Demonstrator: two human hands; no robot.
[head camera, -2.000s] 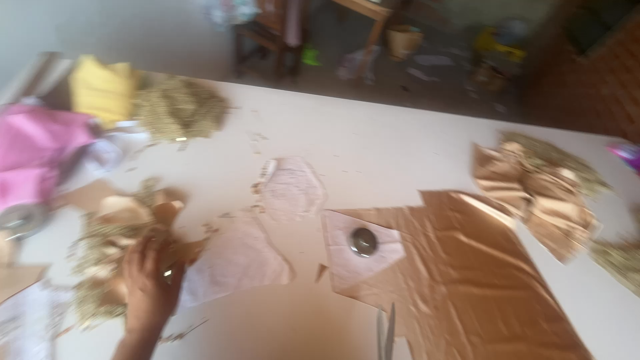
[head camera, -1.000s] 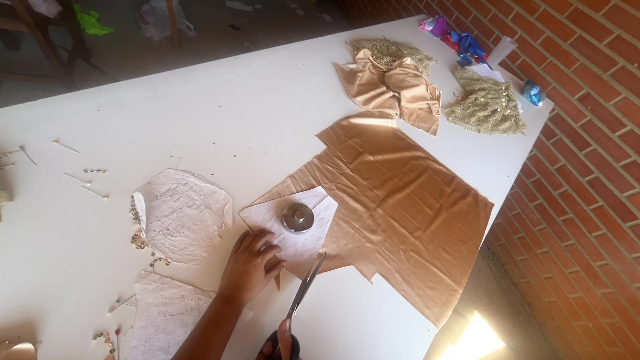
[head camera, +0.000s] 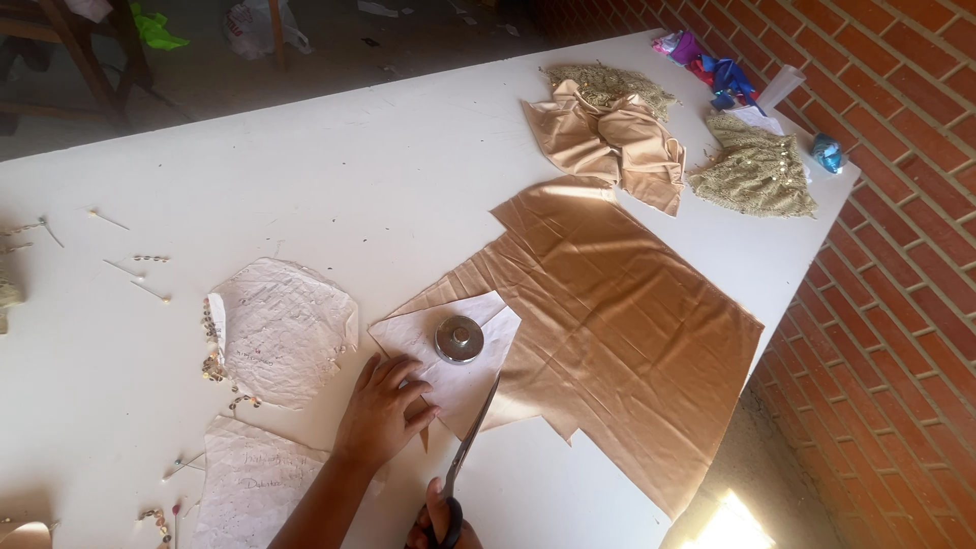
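Observation:
Brown satin fabric (head camera: 610, 305) lies spread on the white table. Over its left corner rests a white paper pattern piece (head camera: 415, 324), held down by a round metal weight (head camera: 459, 340). The fingers of my left hand (head camera: 389, 415) press on the pattern's lower left edge, spread apart and holding nothing. At the bottom, my right hand (head camera: 442, 526) grips the dark handles of a pair of scissors (head camera: 465, 450). The blades point up along the pattern's lower right edge and look nearly closed. Part of the right hand is cut off by the frame.
Two crumpled paper patterns (head camera: 282, 335) (head camera: 252, 480) lie left of my hands, among dressmaking pins (head camera: 149, 292) and sequin trim (head camera: 210, 366). Gathered satin pieces (head camera: 610, 141), sequined fabric (head camera: 755, 168) and colourful scraps (head camera: 724, 80) lie toward the far right, near a brick wall (head camera: 900, 252).
The view has swung right since two seconds ago. My left hand has left the sequined fabric bundle for the paper pattern. The scissors, lying on the table then, are now in my right hand.

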